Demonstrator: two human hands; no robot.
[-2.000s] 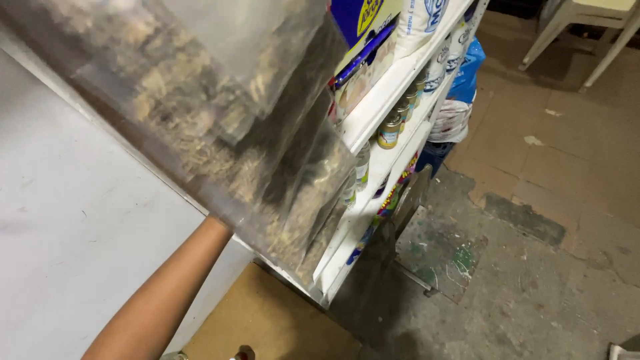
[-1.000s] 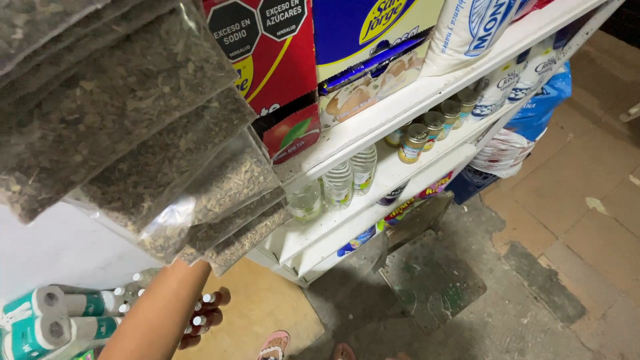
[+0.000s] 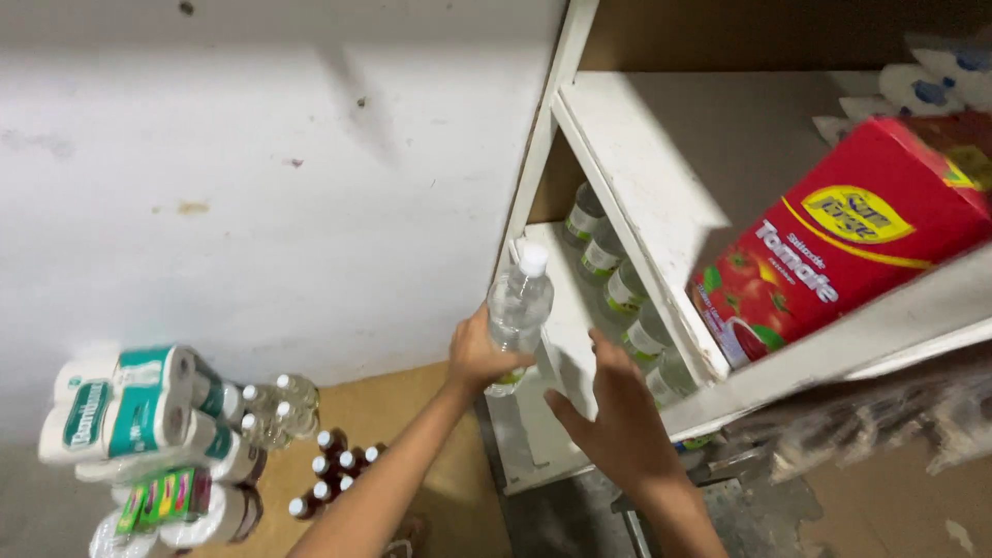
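My left hand (image 3: 474, 353) grips a clear plastic bottle (image 3: 521, 302) with a white cap, held upright in front of the end of a white shelf unit. To its right my right hand (image 3: 612, 407) is spread, thumb and fingers apart, holding nothing, over the lower shelf (image 3: 570, 349). Beyond it, a row of similar labelled clear bottles (image 3: 624, 294) stands on that shelf. A red Tomate carton (image 3: 837, 240) leans on the shelf above.
A white wall (image 3: 271, 194) rises at the left. Below it, packs of paper rolls (image 3: 116, 411), clear bottles (image 3: 279, 411) and dark bottles with white caps (image 3: 333, 473) stand near a tan board (image 3: 434, 480). Plastic bags (image 3: 868, 418) hang from the shelf's front at the right.
The bags of dried herbs held up close before are no longer by my left hand, which now holds a bottle. My right hand has come into view. The view has swung left.
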